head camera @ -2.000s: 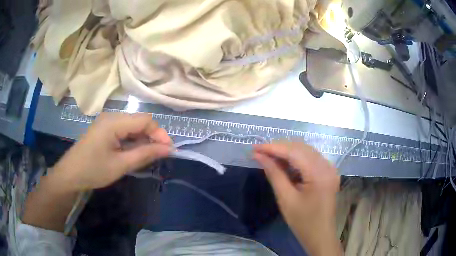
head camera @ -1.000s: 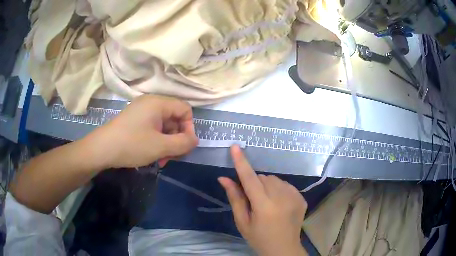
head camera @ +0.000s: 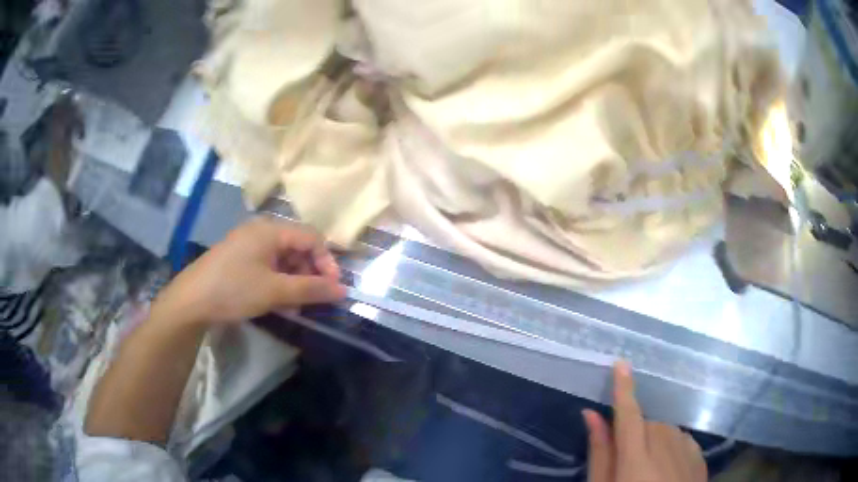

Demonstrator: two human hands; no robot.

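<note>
A narrow white elastic strip [head camera: 470, 327] lies stretched along the ruler [head camera: 564, 331] on the table's front edge. My left hand [head camera: 268, 273] pinches the strip between thumb and fingertips at the left. My right hand [head camera: 643, 428] has its index fingertip on the strip's right end, pressing it at the ruler; its thumb is apart, and the hand is cut off by the bottom edge. A loose strip length hangs below my left hand. The cream gathered garment [head camera: 489, 122] lies heaped behind the ruler. The picture is blurred.
The sewing machine's bed plate [head camera: 800, 254] is at the right, with its lamp lit, partly cut off. A blue band [head camera: 195, 209] crosses the table at the left. A dark object [head camera: 158, 167] lies beyond it. Cloth heaps [head camera: 66, 320] lie at the far left.
The view has swung left, so the table and garment appear further right. My hands are now farther apart, with a longer length of strip between them. My right index fingertip is still on the strip's end.
</note>
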